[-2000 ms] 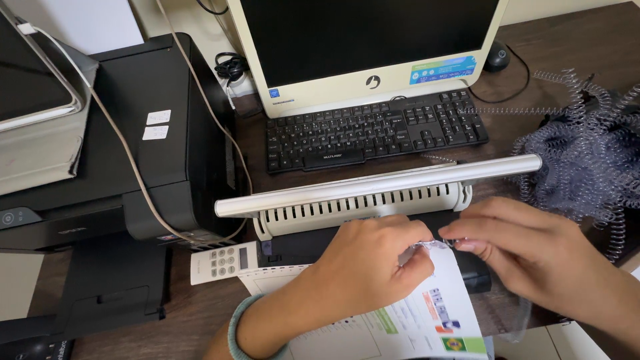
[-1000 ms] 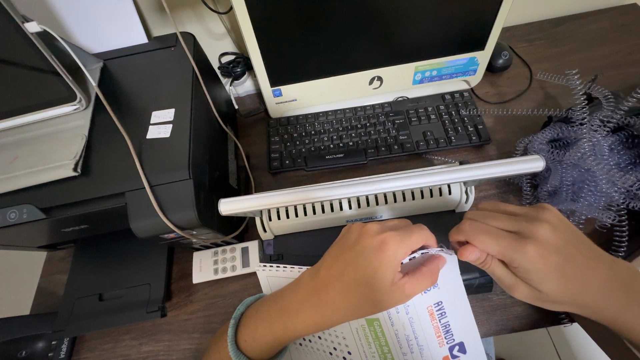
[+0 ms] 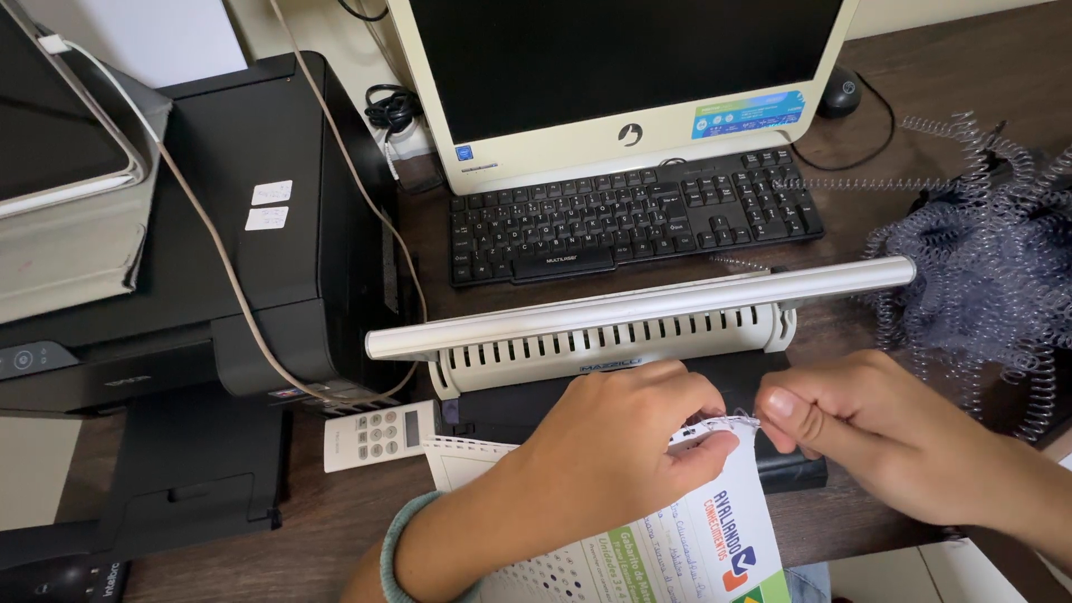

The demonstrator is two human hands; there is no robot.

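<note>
A stack of punched paper sheets (image 3: 737,502), printed and handwritten, hangs from my left hand (image 3: 636,427), whose thumb and fingers pinch its holed top edge. At the right corner of that edge, my right hand (image 3: 863,427) pinches the end of a clear plastic spiral binding coil (image 3: 741,417); part of the coil is hidden by my fingers. Just beyond my hands stands a binding punch machine (image 3: 611,339) with a long silver handle bar. A tangled pile of clear spiral coils (image 3: 971,260) lies at the right.
Behind the punch are a black keyboard (image 3: 636,213) and an all-in-one computer (image 3: 624,138), with a mouse (image 3: 839,92) beside it. A black printer (image 3: 243,218) carrying a tablet (image 3: 63,117) stands at the left. A white remote control (image 3: 381,434) lies by the punch's left end.
My hands stay at the sheets' punched edge. The sheets' printed face has turned more into view since the earliest frame, and my right fingers have shifted their pinch at the corner.
</note>
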